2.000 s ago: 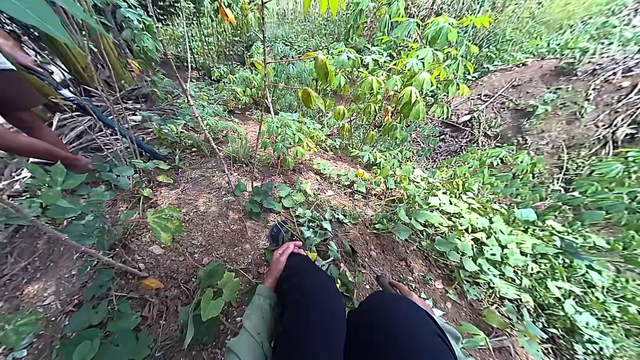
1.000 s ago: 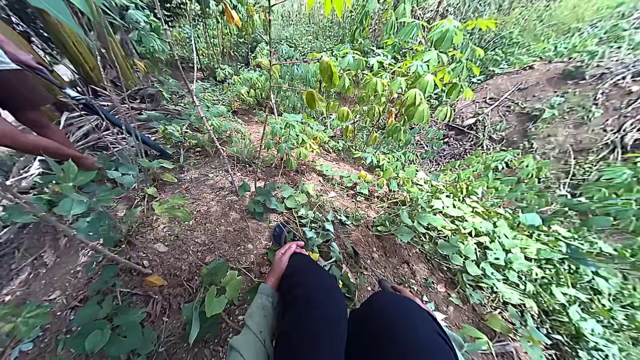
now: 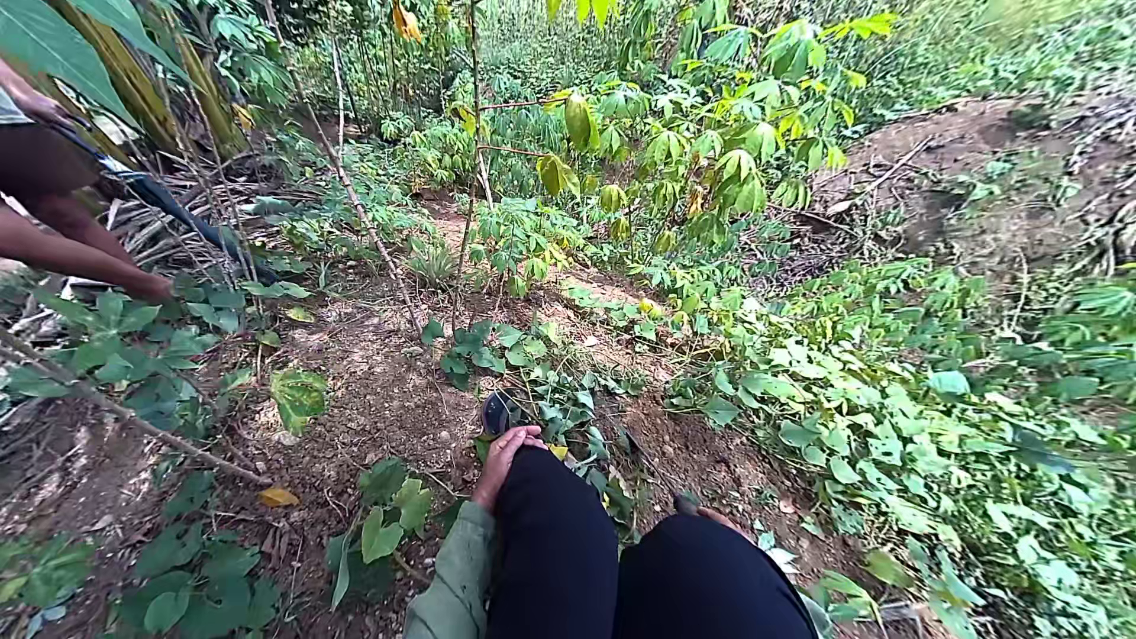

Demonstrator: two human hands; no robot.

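My left hand (image 3: 508,459) rests on my left knee, its fingers curled over the dark trouser leg (image 3: 555,541). Nothing shows in it. Just beyond it, the toe of a dark shoe (image 3: 499,411) touches the soil. Only a small part of my right hand (image 3: 723,519) shows past my right knee; the knee hides the rest. A dark, rounded end of some object (image 3: 685,503) sticks up beside that hand, and I cannot tell whether the hand holds it. Leafy vines (image 3: 577,399) lie on the ground ahead of both knees.
At the far left a person bends (image 3: 80,240), one hand low among leaves, near a long dark object (image 3: 182,213). A thin bare branch (image 3: 160,430) slants over the left soil. Slender stems (image 3: 355,200) stand ahead. Dense vines (image 3: 870,417) cover the right, below an earth bank (image 3: 941,160).
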